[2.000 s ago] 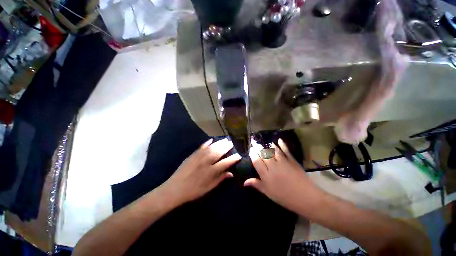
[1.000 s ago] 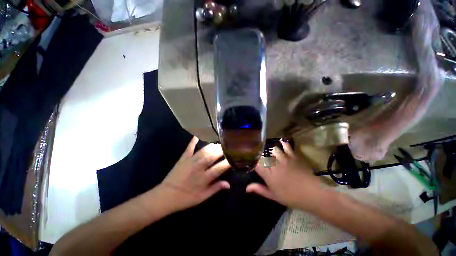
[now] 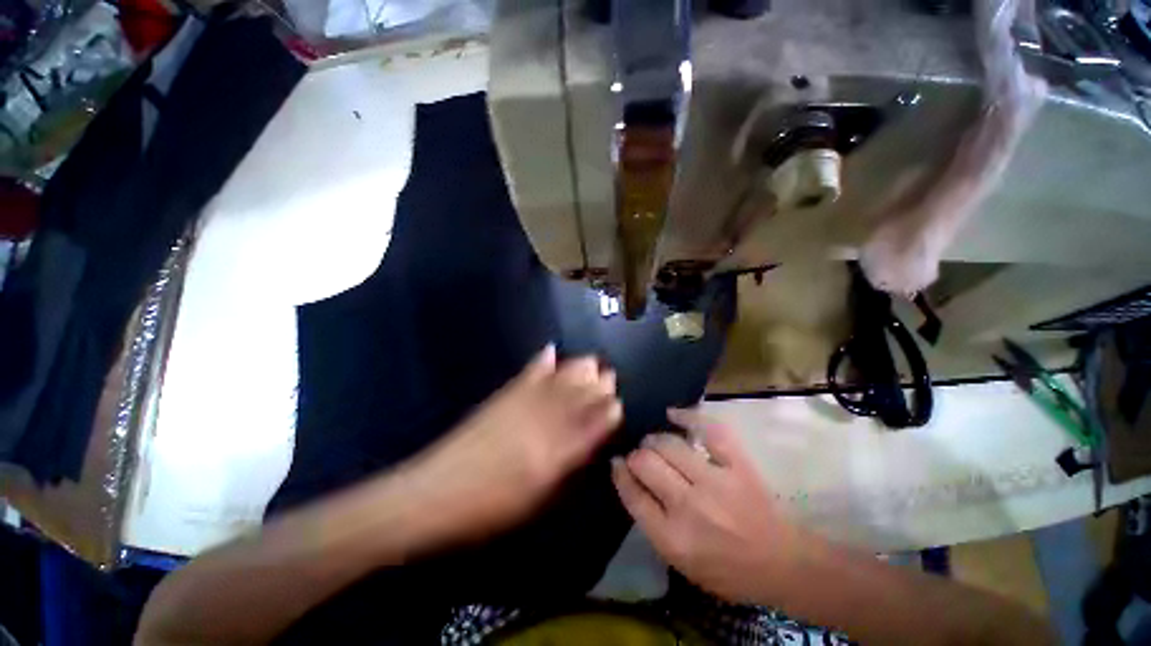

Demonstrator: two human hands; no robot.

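Note:
The black fabric panel (image 3: 442, 252) lies on the white table, with its upper part under the cream-grey machine head (image 3: 543, 139). The brightly lit presser foot area (image 3: 610, 303) is over it. My left hand (image 3: 549, 423) is blurred, over the panel just in front of the needle area, fingers curled; its grip is unclear. My right hand (image 3: 701, 499) is at the panel's right edge, fingers bent and closed on the cloth. The metal guard (image 3: 646, 189) stands above the lit area. Neither hand touches the presser foot.
Black cut pieces (image 3: 114, 252) lie at the far left. Scissors (image 3: 884, 372) with black loop handles lie on the bed at right, with green snips (image 3: 1054, 398) beyond. A pale pink bundle (image 3: 947, 202) hangs over the head. The table's front edge (image 3: 909, 543) curves below.
Both hands have drawn back from the needle area toward me, and their fingers have curled. The cloth under the presser area is now uncovered. The view has shifted, so the machine appears higher.

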